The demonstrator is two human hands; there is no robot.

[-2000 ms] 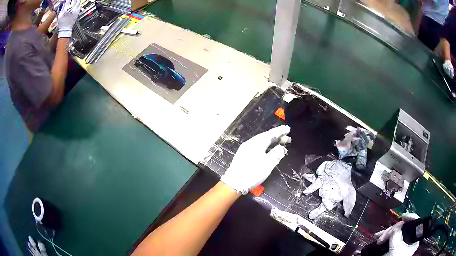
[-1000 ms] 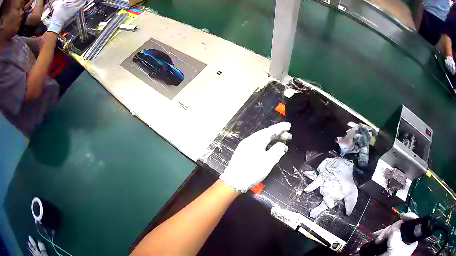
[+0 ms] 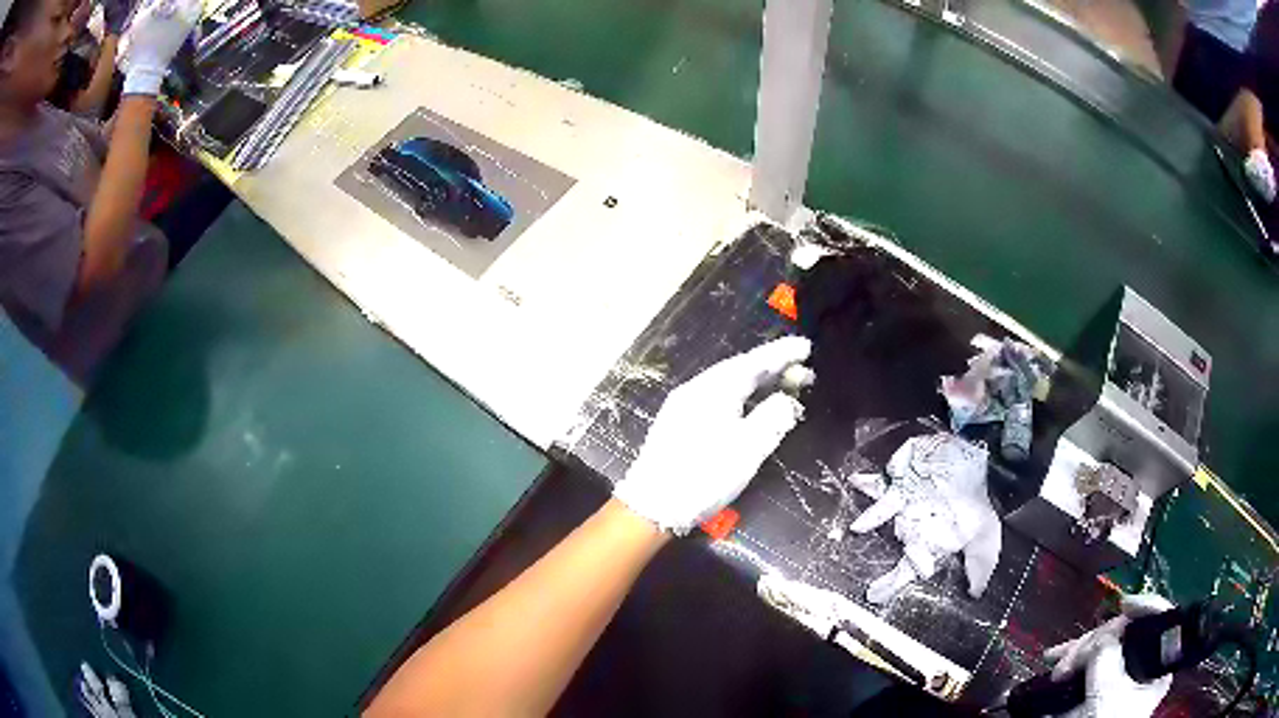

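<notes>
My left hand (image 3: 713,438), in a white glove, rests over the black board (image 3: 673,344) with thumb and fingers curled and a gap between them. I see nothing held in it. My right hand (image 3: 1126,676), in a white glove, is at the lower right, partly cut off by the picture's edge. It is closed around a black power screwdriver (image 3: 1181,640), which lies tilted across the palm. The tool's tip cannot be made out.
A whitish spare glove (image 3: 937,508) and crumpled bluish-grey cloth (image 3: 999,390) lie mid-board. A grey screw feeder (image 3: 1133,421) stands right. A pale tool (image 3: 856,638) lies at the front edge. A grey post (image 3: 790,119) rises behind. A co-worker (image 3: 70,211) is at left beside metal strips (image 3: 295,105).
The screwdriver in my right hand has tilted slightly. My left hand has barely moved. The co-worker at left has shifted left, and their raised gloved hand has moved.
</notes>
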